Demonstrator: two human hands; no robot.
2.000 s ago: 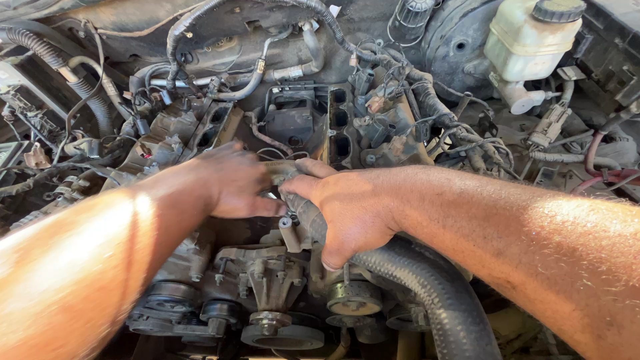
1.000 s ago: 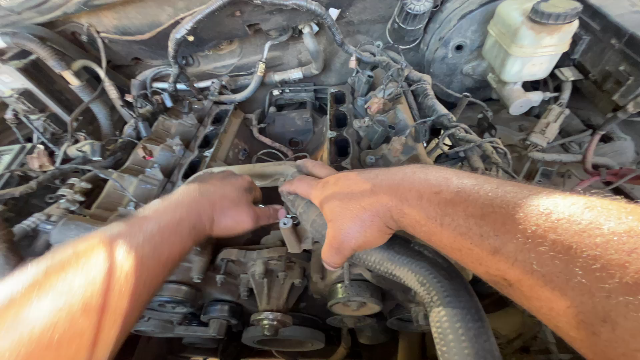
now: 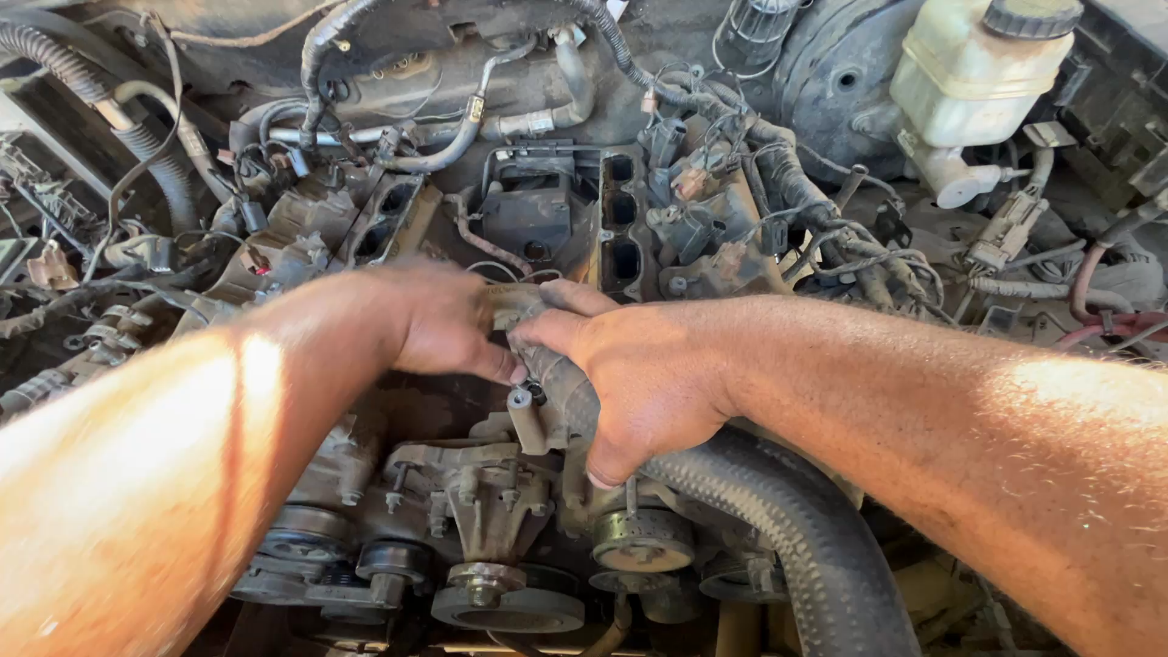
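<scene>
A thick black rubber radiator hose (image 3: 785, 497) curves up from the lower right to the front middle of the engine. My right hand (image 3: 639, 379) lies over its upper end, fingers across the top and thumb down its near side. My left hand (image 3: 433, 319), partly blurred, is just left of that end, with a fingertip close above a small metal post (image 3: 526, 420). Whether it grips anything is hidden. Behind both hands are the open intake ports (image 3: 622, 219) of the cylinder head. Below sits the fan hub pulley (image 3: 506, 607).
Wiring harness (image 3: 789, 173) runs along the right of the engine. A brake fluid reservoir (image 3: 976, 78) stands at the back right, by the round brake booster (image 3: 844, 82). Corrugated tubing (image 3: 155, 164) is at the left. An idler pulley (image 3: 643, 538) sits low in front.
My left hand has shifted slightly about the hose end, its fingers and wrist changing angle. My right hand has stayed on the hose.
</scene>
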